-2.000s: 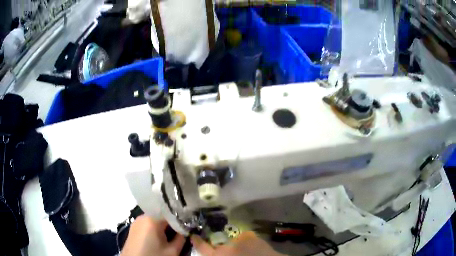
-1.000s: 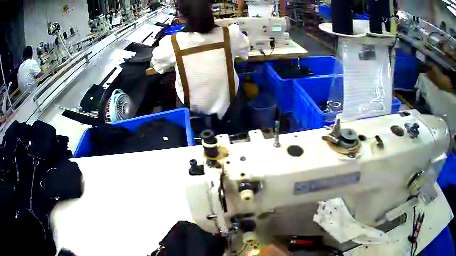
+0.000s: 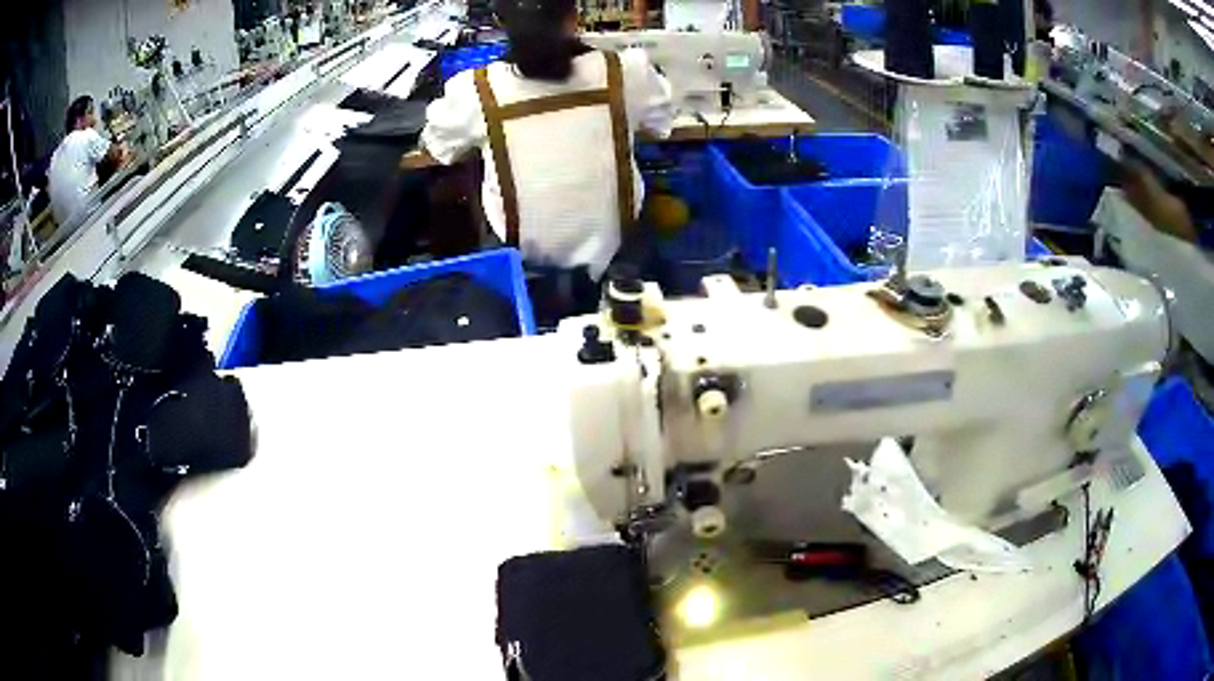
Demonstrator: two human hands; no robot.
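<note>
A black fabric piece (image 3: 579, 615) with rounded corners lies at the front of the white table, just left of the needle area, cut off by the bottom edge. A bit of silvery zip shows at its lower left. The white sewing machine (image 3: 852, 349) stands behind and to the right. Its lamp lights the grey bed (image 3: 746, 599). Thread snips (image 3: 825, 559) with red and black handles lie on the bed. Neither of my hands is in the picture.
A heap of black pieces (image 3: 120, 452) with zips lies at the left. A white cloth scrap (image 3: 919, 512) drapes against the machine. Blue bins (image 3: 526, 286) stand behind the table. A person in a white top (image 3: 566, 173) is beyond, back turned. A small fan (image 3: 336, 246) is at the left.
My hands, earlier at the needle, are out of the picture. The view has tilted up. The black piece now lies flat, more fully visible, left of the needle.
</note>
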